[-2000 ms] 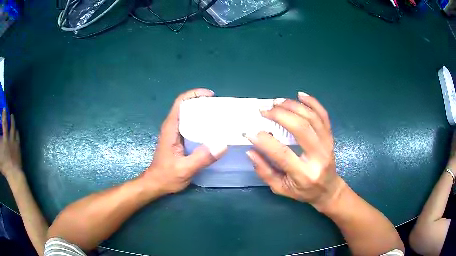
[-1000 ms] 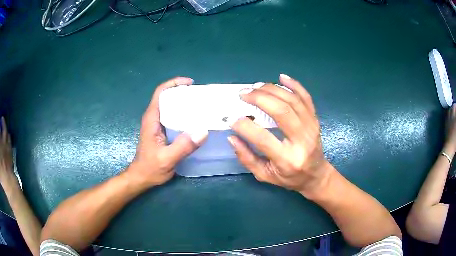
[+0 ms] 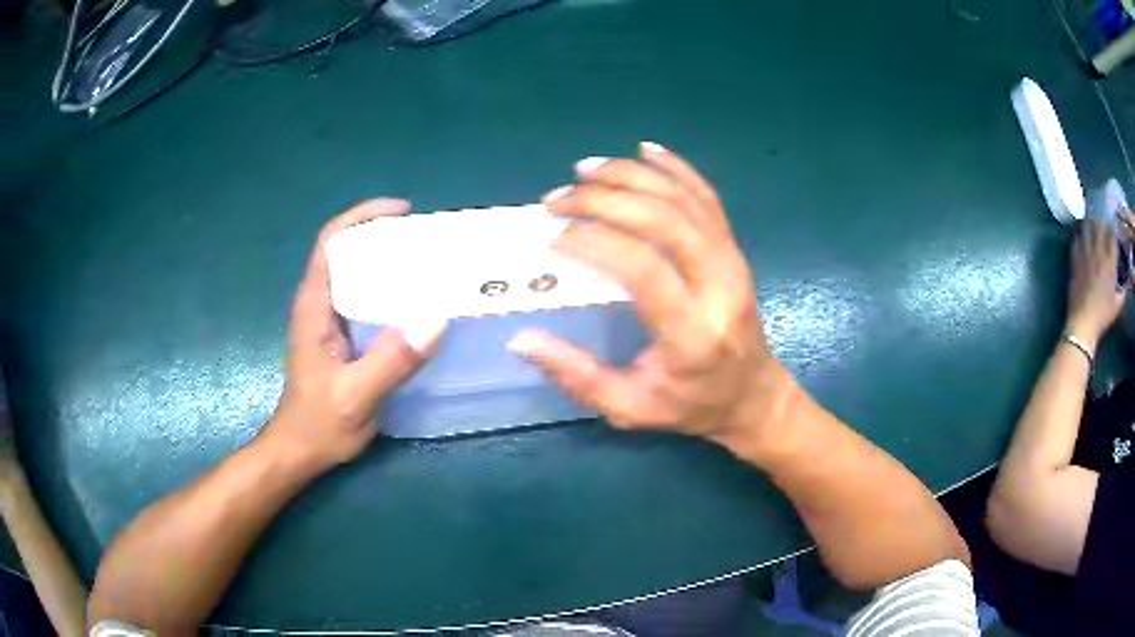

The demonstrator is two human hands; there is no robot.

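Note:
The appliance unit is in front of me, its white top over a cloudy bluish tank. Two small dark oval buttons show side by side on the white part. My left hand grips the unit's left end, thumb on the front near the seam, fingers behind. My right hand lies over the right end, its fingers spread across the white top and its thumb in front of the tank. It hides the right end of the top, and its contact there is partly unclear.
A flat white elongated cover lies at the right on the dark green bench. A neighbour's hand at the right holds a pale item. Cables and a clear plastic bag lie at the far left edge. Another person's arm shows at left.
The view has shifted, and the unit and hands now appear further left. My right index finger has moved off the buttons, so both now show. The neighbour's hand at right now holds a pale item.

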